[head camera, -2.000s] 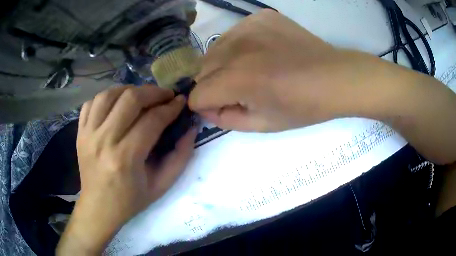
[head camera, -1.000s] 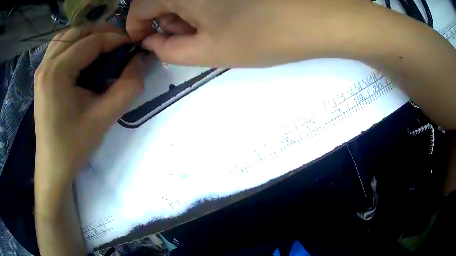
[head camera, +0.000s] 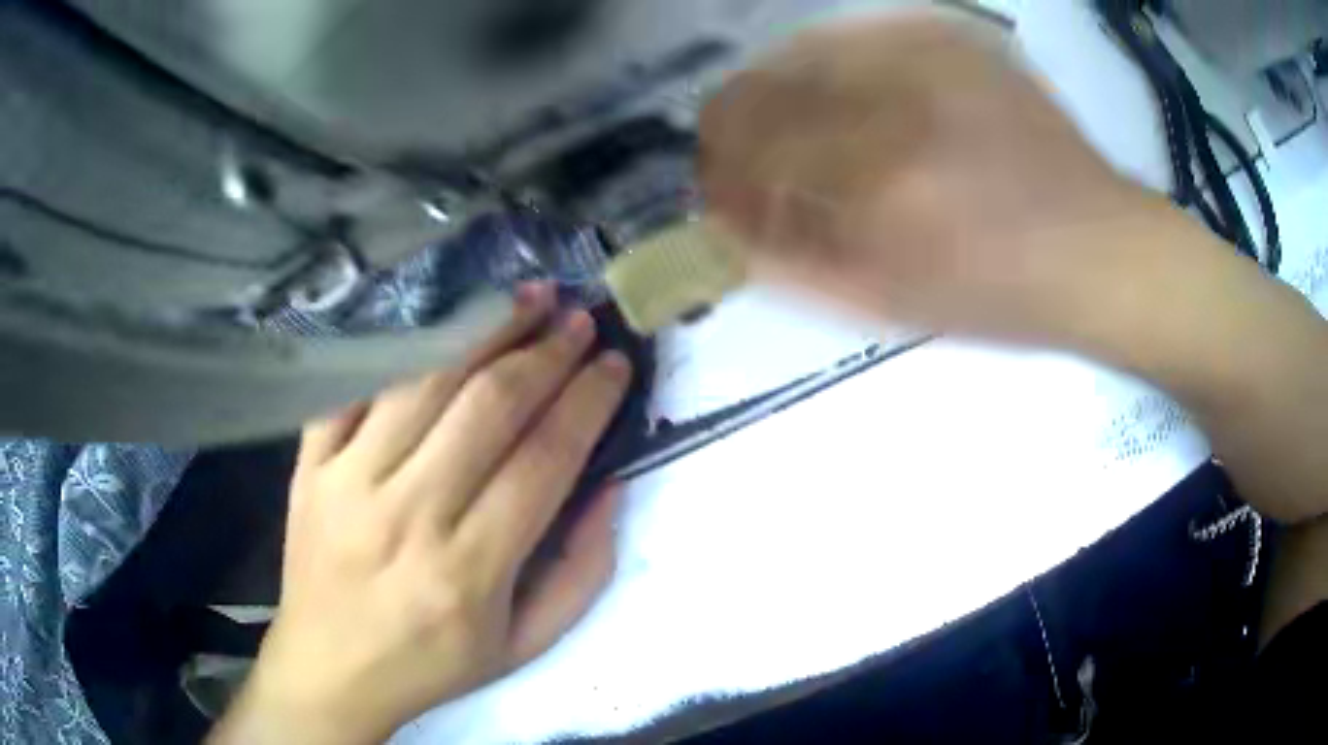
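Observation:
My left hand (head camera: 437, 510) lies with fingers extended on a black fabric strip (head camera: 629, 386) beside the needle area, pressing it down. Patterned grey-blue fabric (head camera: 109, 502) lies left of the hand and also shows behind the fingertips. My right hand (head camera: 903, 189) is blurred, raised beside the yellowish-tan knob (head camera: 674, 277). Its fingertips are hidden or blurred, so I cannot tell whether it holds anything. The needle and presser foot are not clear.
The grey-white sewing machine head (head camera: 190, 320) fills the upper left. Black shears (head camera: 1202, 138) lie at the upper right of the white table (head camera: 816, 539). A dark-outlined slot edge crosses the table. Dark cloth covers the lap at the lower right.
My hands were together at the black fabric. Now they are apart: my left hand has flattened onto the fabric and my right hand has moved right, beside the knob. The view has shifted.

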